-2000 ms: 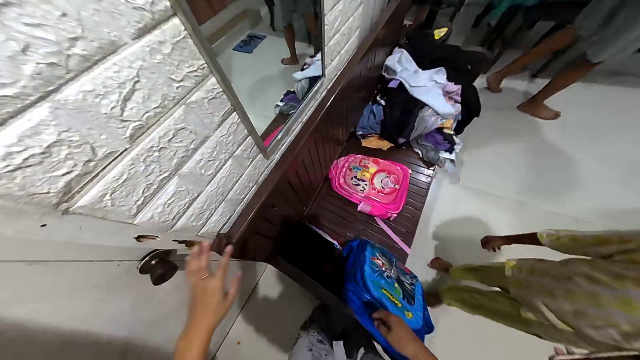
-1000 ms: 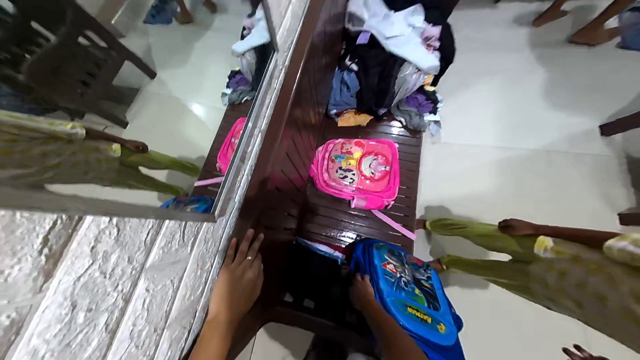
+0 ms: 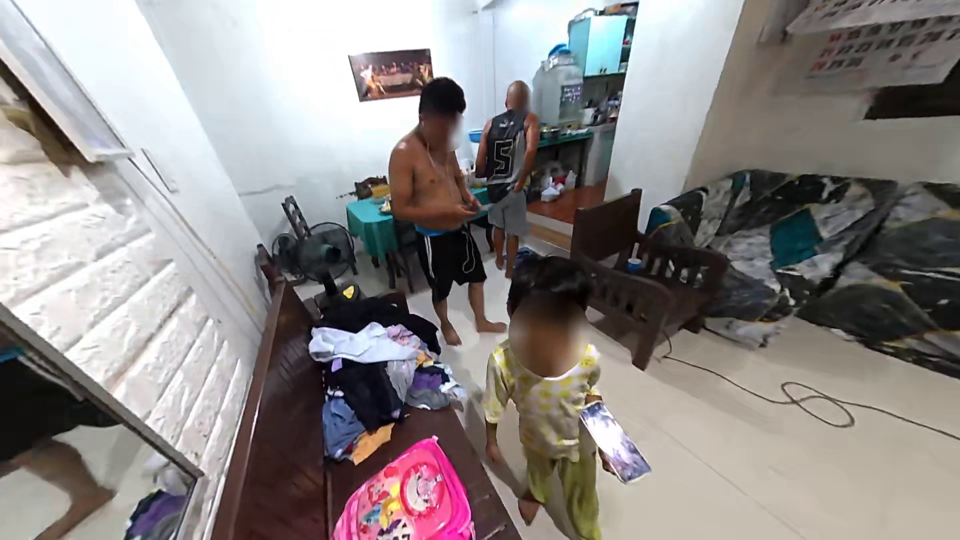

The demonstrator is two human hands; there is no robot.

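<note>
Neither my left hand nor my right hand shows in the head view now, so what they hold cannot be seen. At the lower middle a pink backpack (image 3: 409,496) with cartoon pictures lies on a dark wooden bench (image 3: 465,472). Behind it on the bench is a heap of clothes (image 3: 375,382), with a white garment (image 3: 360,343) on top. The blue backpack is out of view.
A person (image 3: 555,390) in a yellow-patterned top stands right of the bench with a lit phone (image 3: 615,442). Two more people stand farther back, by a green-covered table (image 3: 371,225). A fan (image 3: 328,251), a wooden armchair (image 3: 652,292) and a floor cable (image 3: 795,401) are also there.
The view has swung up to the room. Both hands and the blue backpack, seen earlier at the near end of the bench, have left the frame.
</note>
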